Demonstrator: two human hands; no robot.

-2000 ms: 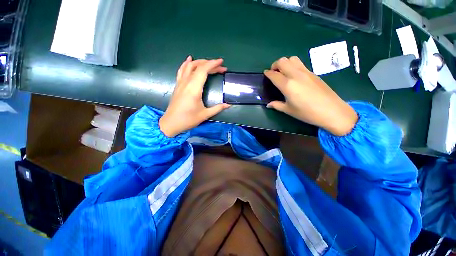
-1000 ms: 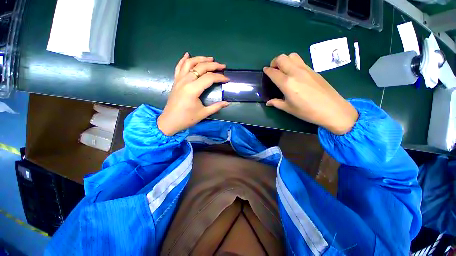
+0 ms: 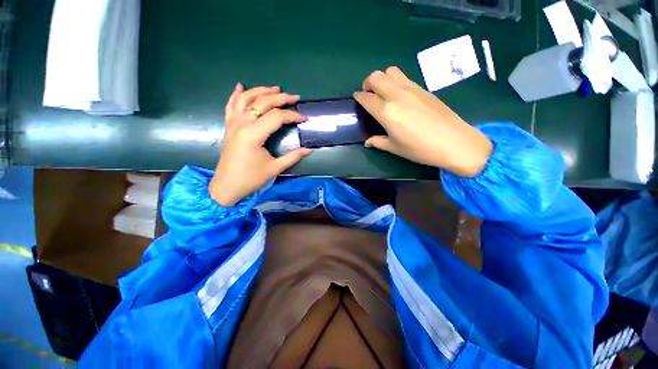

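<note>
A black glossy smartphone or display unit (image 3: 330,124) lies flat near the front edge of the green bench, with a bright lamp reflection on its face. My left hand (image 3: 258,137) holds its left end, fingers at the far corner and thumb at the near corner. My right hand (image 3: 426,124) holds its right end, with fingertips on the far edge and thumb on the near edge; it hides that end. A ring shows on my left hand. I cannot tell whether a film lies on the face.
A thick white stack of film packs (image 3: 92,58) lies at bench left. A printed card (image 3: 449,63), a small white stick (image 3: 488,60), a dispenser bottle (image 3: 546,73) and a white block (image 3: 631,137) are at right. A blister tray (image 3: 485,6) is at the back. A cardboard carton (image 3: 76,216) is below the edge.
The view has shifted and turned slightly, so bench items sit differently in the picture. Both hands stay on the ends of the phone. My left fingers have closed in over its left end.
</note>
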